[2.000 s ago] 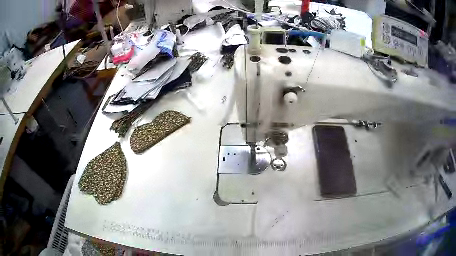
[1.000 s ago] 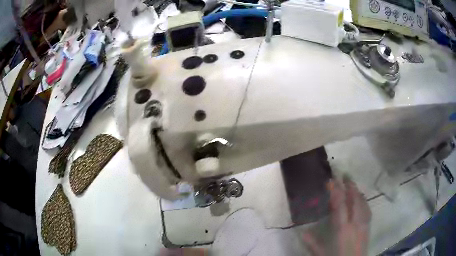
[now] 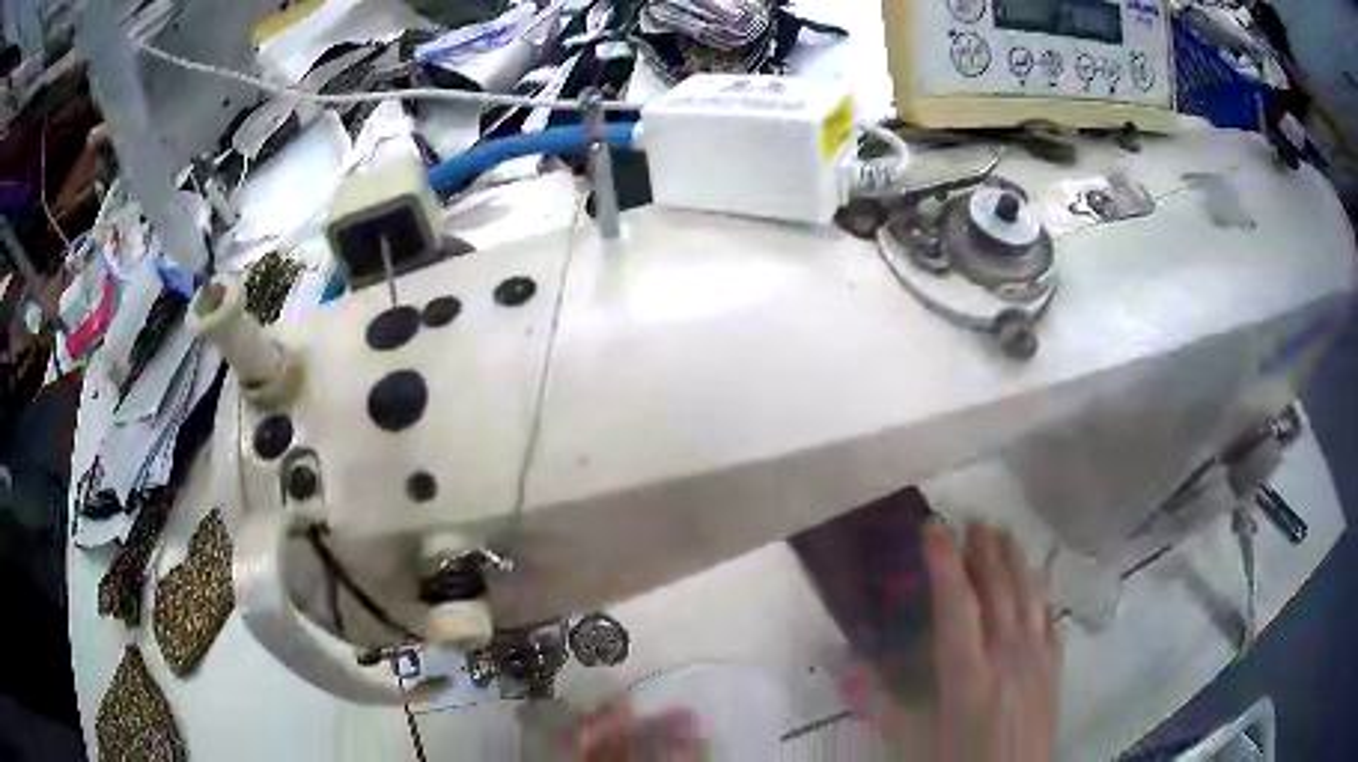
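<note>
The off-white sewing machine head fills the middle of the view. My right hand is blurred, with its fingers over the right edge of a dark flat rectangle, maybe a smartphone; whether it grips it is unclear. My left hand is at the bottom edge, cut off and blurred, beside a white rounded piece. Whether it holds that piece cannot be told. The needle area is mostly hidden by the machine head.
Two gold-speckled panels lie at the far left. Stacked cut pieces lie above them. A control panel, a white box, a blue hose and a bobbin winder are on or behind the arm.
The view has shifted toward the machine arm's right and top. Both hands and the white piece have come in since the earliest frame. My left hand shows more than a second ago.
</note>
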